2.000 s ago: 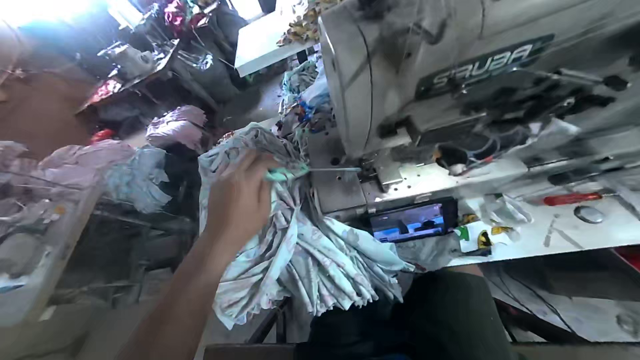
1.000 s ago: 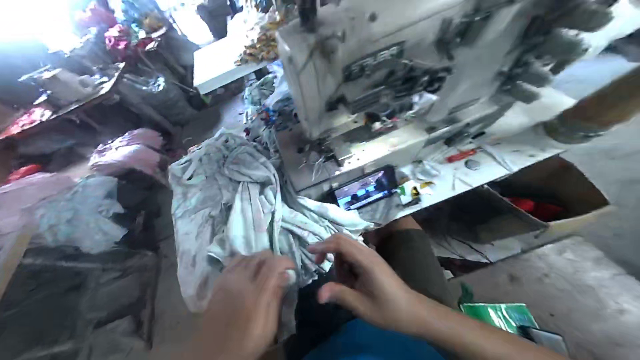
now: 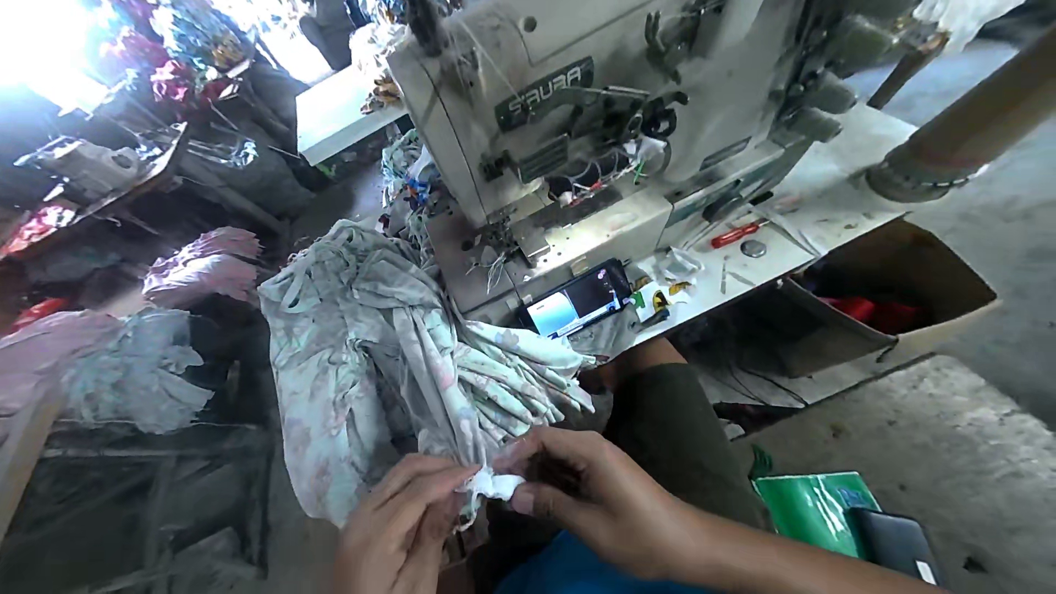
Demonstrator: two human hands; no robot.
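Observation:
At the bottom centre, my left hand (image 3: 412, 516) and my right hand (image 3: 590, 495) pinch a small white strip of fabric (image 3: 495, 485) between their fingertips. It touches the end of a gathered, pale floral cloth (image 3: 330, 346), which drapes off the table to the left of the machine. An industrial sewing machine (image 3: 610, 99) stands above the hands, its needle area (image 3: 507, 239) lit. A phone (image 3: 577, 299) with a lit screen leans at the front of the machine bed. Whether the strip is joined to the cloth cannot be told.
On the table edge lie a red-handled tool (image 3: 736, 234) and a round metal disc (image 3: 752, 248). A cardboard box (image 3: 940, 272) with red items is at the right. Below it are a green packet (image 3: 813, 507) and a dark phone (image 3: 895, 544). Pink cloth bundles (image 3: 206, 264) lie at the left.
My left hand has left the cloth near the machine and moved down. My right hand has come into view, and both hands now meet at the white strip. The view has turned right.

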